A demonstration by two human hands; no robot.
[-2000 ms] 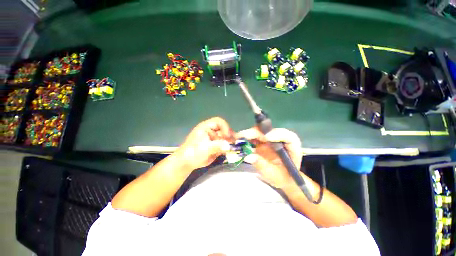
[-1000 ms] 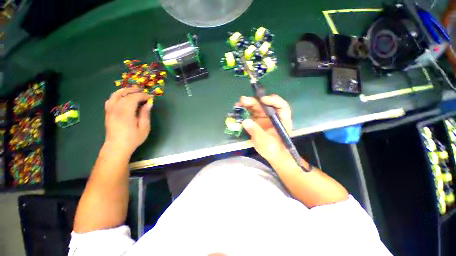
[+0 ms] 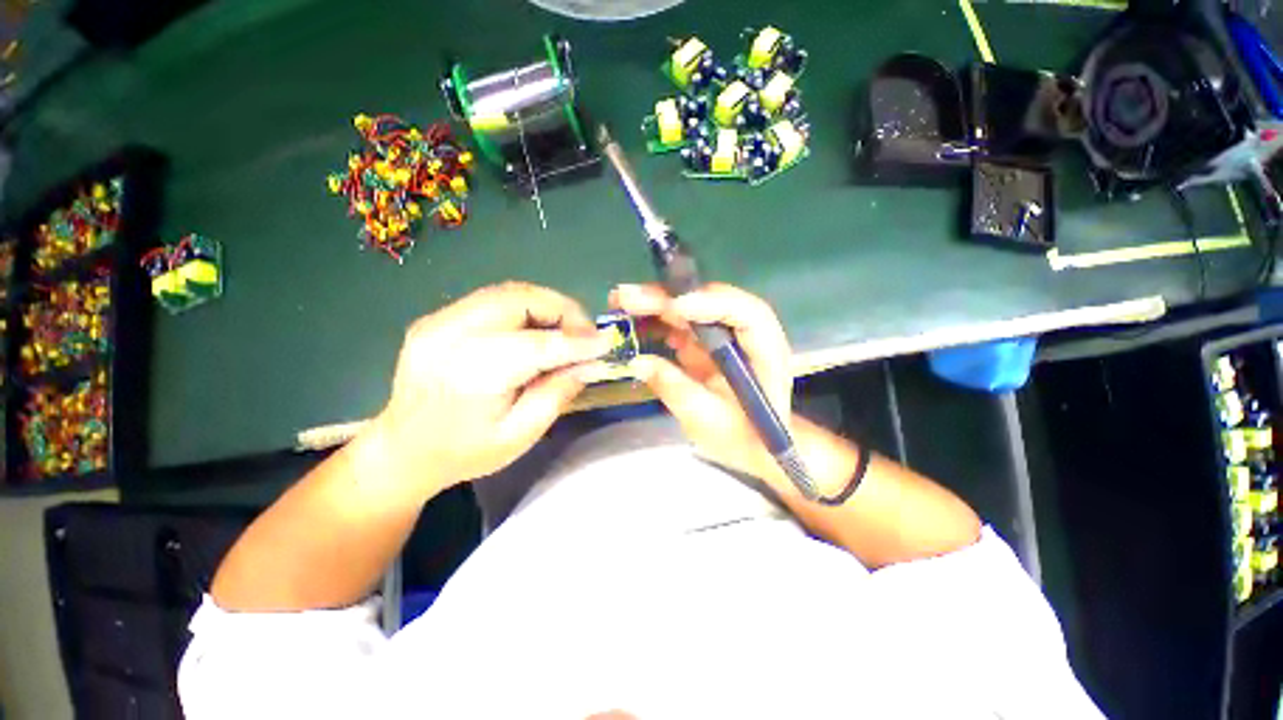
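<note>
My right hand (image 3: pixel 725 366) holds a soldering iron (image 3: pixel 718 338) with its tip pointing up and forward, and a small circuit board (image 3: pixel 619 338) between thumb and fingers. My left hand (image 3: pixel 493 373) has its fingertips at the left side of the board; a connector lead between them is too hidden to tell. The hands meet above the bench's pale front edge. A loose pile of connector leads (image 3: pixel 401 183) lies left of the solder reel (image 3: pixel 518 106). A thin solder wire (image 3: pixel 538 190) hangs from the reel.
Boards with yellow and black tops (image 3: pixel 732 106) lie right of the reel. A finished board (image 3: pixel 186 272) lies near the lead tray (image 3: pixel 130 324) at left. Black open boxes (image 3: pixel 915 127) and a round-grilled fan unit (image 3: pixel 1130 106) stand at right. A board tray (image 3: pixel 1266 352) is at lower right.
My left hand has moved from the lead pile back to the board in my right hand. The right hand still holds the iron and board. The camera view has shifted.
</note>
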